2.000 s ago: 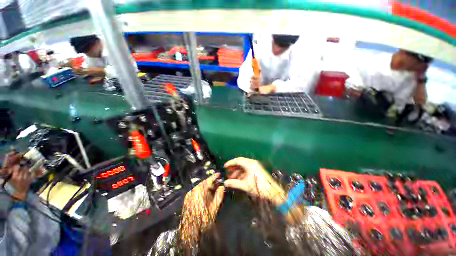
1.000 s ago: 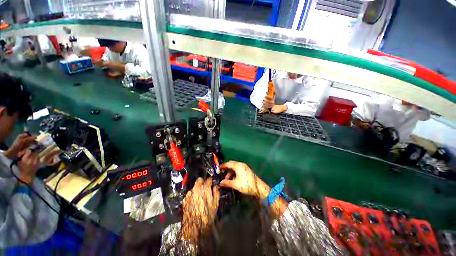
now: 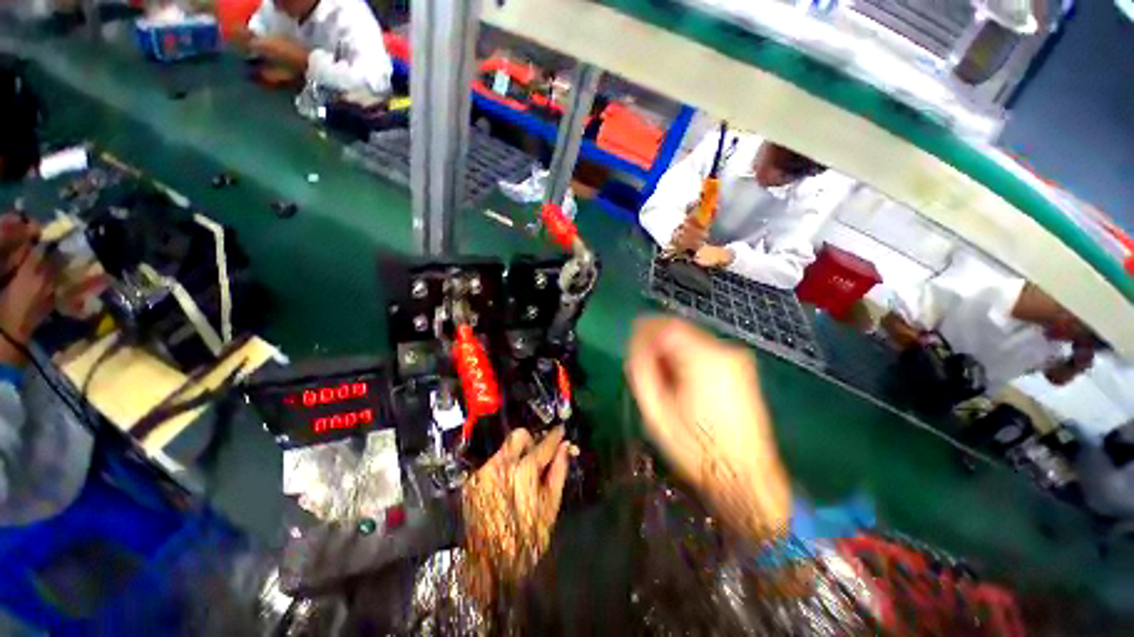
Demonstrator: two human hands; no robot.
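The black test fixture (image 3: 454,292) stands in front of me, with a red-orange clamp handle (image 3: 475,371) pointing down and a second one (image 3: 560,227) raised at the right jig. My left hand (image 3: 520,483) rests at the lower front of the right jig, fingertips together on its base; whether it holds a round unit is hidden. My right hand (image 3: 696,392) is raised to the right of the jig, blurred, fingers curled; its contents cannot be made out. A blue band (image 3: 815,523) is on the right wrist. The power meter (image 3: 330,408) shows red digits left of the jig.
The red tray (image 3: 926,585) is blurred at the lower right. A metal post (image 3: 438,137) rises behind the jig. A white-coated person (image 3: 746,205) opposite holds an orange tool over a dark grid tray (image 3: 734,305). A person's hands, cables and a board are at left.
My right hand has left the jig and moved up and right. My left hand stays at the jig. The view has tilted, and the red tray has shifted lower.
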